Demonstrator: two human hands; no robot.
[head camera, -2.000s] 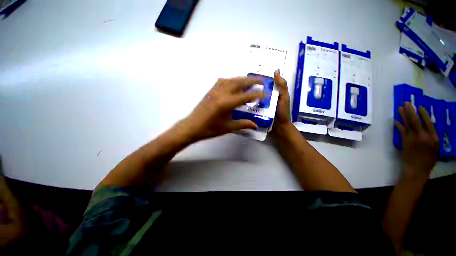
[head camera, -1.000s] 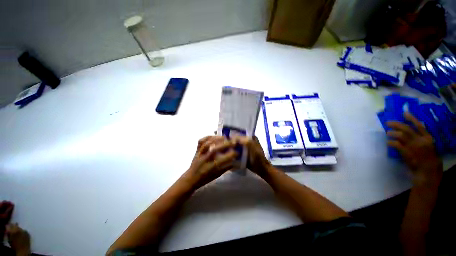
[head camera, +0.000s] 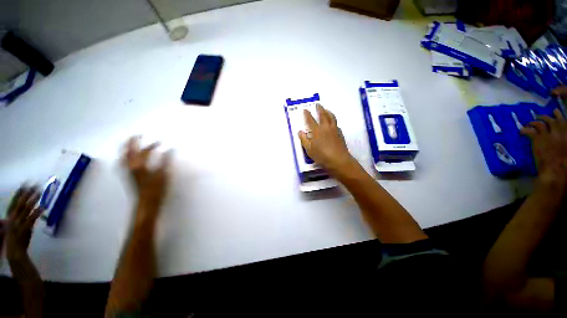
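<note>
My right hand (head camera: 324, 141) lies on top of a white-and-blue retail box (head camera: 297, 127) that rests on the table, its blue end flap up at the far end and a white flap out at the near end. The fingers are spread over its front. A second box (head camera: 388, 124) lies to its right, flaps open at both ends. My left hand (head camera: 148, 168) is blurred, fingers apart and empty, above the table at the left. A third box (head camera: 65, 189) lies farther left, beside another person's hand.
A black smartphone (head camera: 202, 79) lies ahead. Blue insert trays (head camera: 507, 140) are at the right under a neighbour's hands. Loose flat boxes (head camera: 463, 49) lie at the far right. A clear cylinder (head camera: 177, 30) and a brown carton (head camera: 367, 6) stand at the back.
My hands have separated. The box they held is out of them, and a box now lies at the far left. My right hand has reached onto the left waiting box, which now sits apart from its neighbour.
</note>
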